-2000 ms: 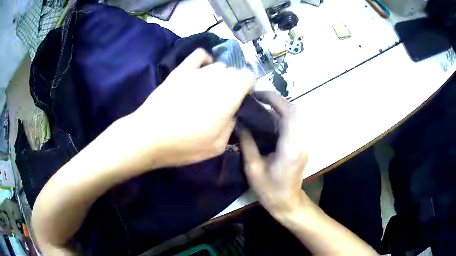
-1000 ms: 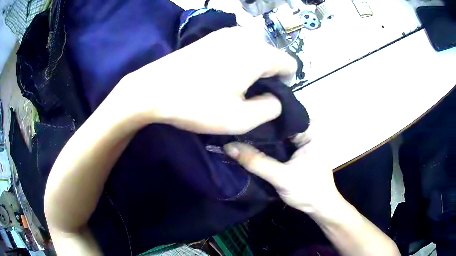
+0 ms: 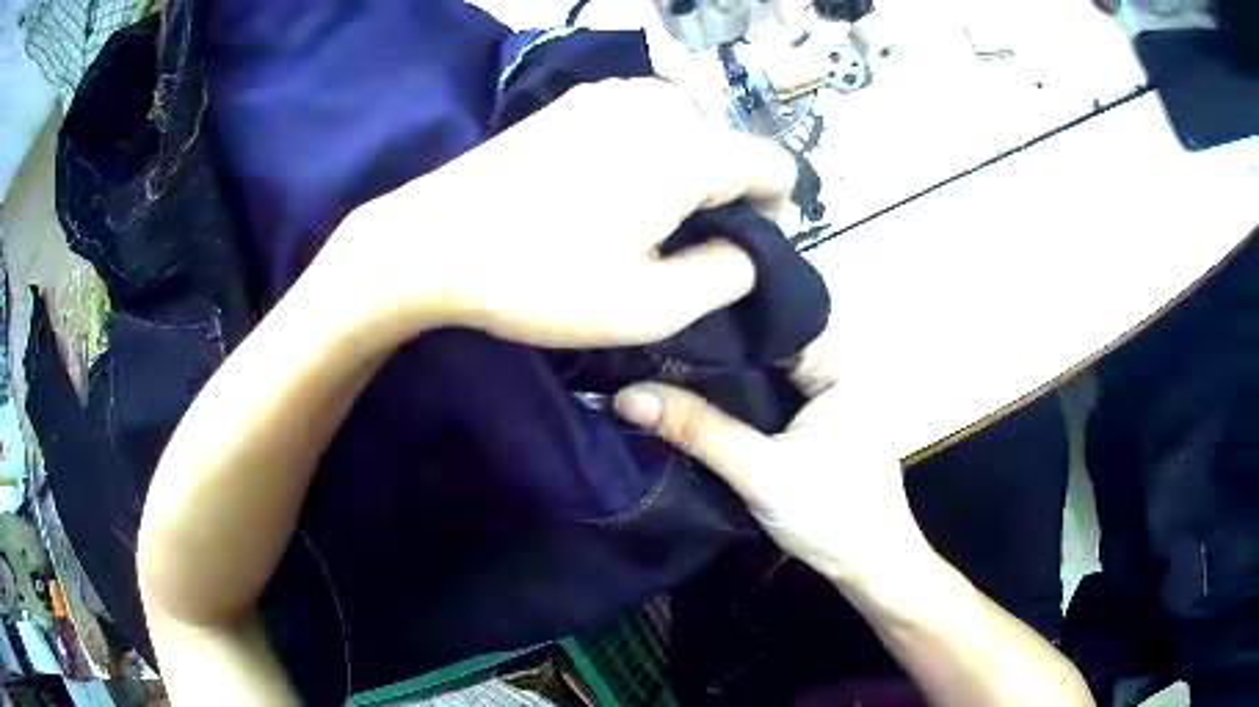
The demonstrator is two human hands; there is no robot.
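Observation:
The dark navy garment (image 3: 456,470) covers the left and middle of the view and hangs over the table's front edge. My left hand (image 3: 608,221) reaches across from the left and grips a bunched dark fold (image 3: 787,297) between thumb and fingers. My right hand (image 3: 787,463) holds the cloth below that fold, its thumb on top beside a short pale seam edge (image 3: 591,399). The right fingers are mostly hidden under the cloth. A curved line of pale topstitching shows below the thumb.
The needle area (image 3: 753,83) of the sewing machine is behind my hands, with a slotted disc (image 3: 845,69) beside it. The white table (image 3: 994,263) has a curved front edge. A black phone (image 3: 1201,86) lies at right. A green crate (image 3: 608,670) is below.
Against the earliest frame, both hands and the fold are turned differently and the machine sits higher in view. Since one second ago, the hands and fold have shifted only slightly left.

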